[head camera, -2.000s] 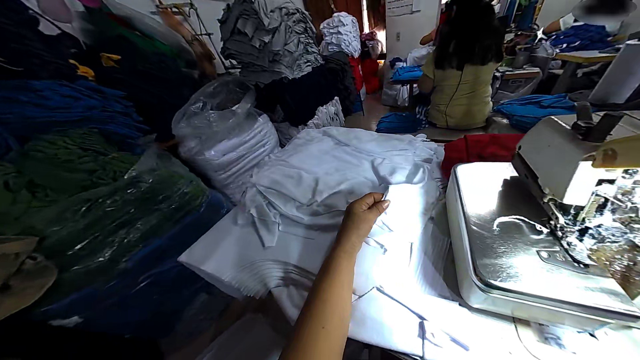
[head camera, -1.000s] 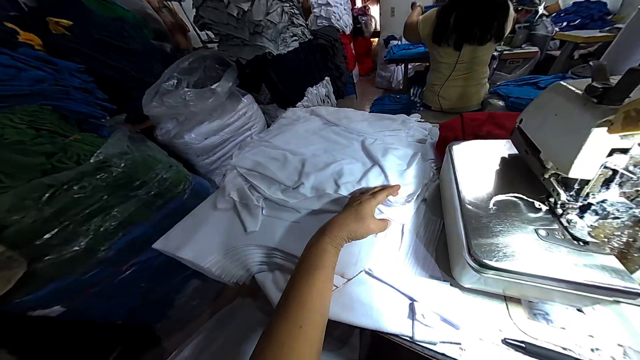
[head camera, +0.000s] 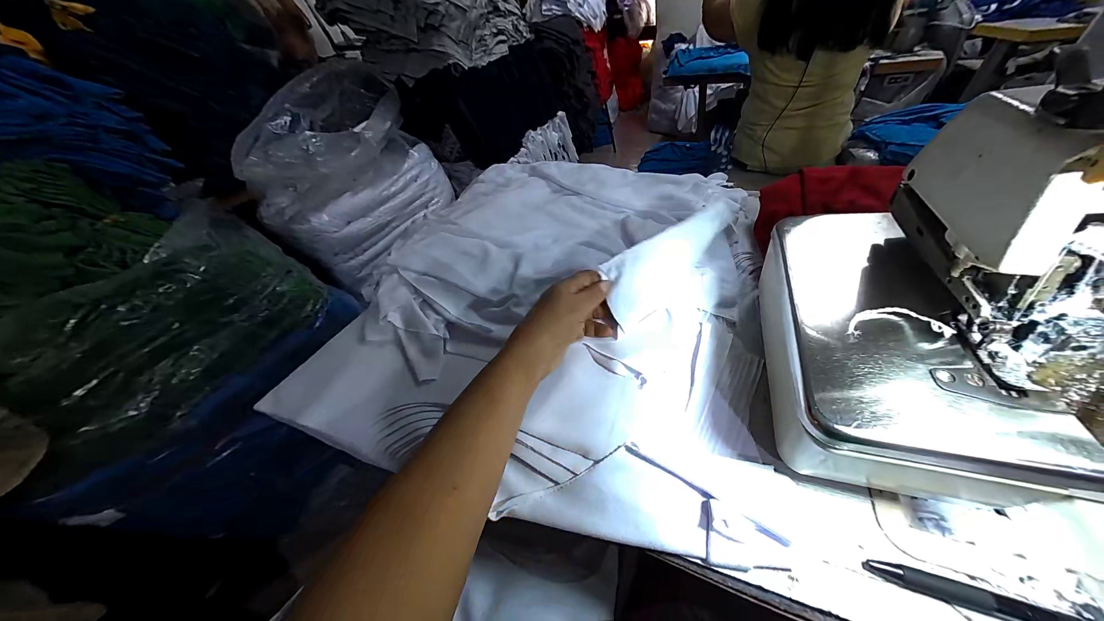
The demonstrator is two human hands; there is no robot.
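My left hand pinches the edge of a white fabric piece, whose corner is lifted and folded up under bright light. Beneath and around it lies a stack of cut white fabric pieces with layered edges. A crumpled heap of white fabric rests just behind my hand, on the stack. Right of the stack stands a sewing machine with a shiny metal bed, where a loose white thread curls. My right hand is out of view.
A black pen lies at the table's front right. Red fabric is behind the machine bed. At left are a clear plastic bag of white fabric and plastic-covered green fabric. A person sits farther back beside blue fabric.
My left hand was over the white stack with its fingers spread a second ago; now it grips a piece's edge, and that corner is raised. The view has shifted somewhat.
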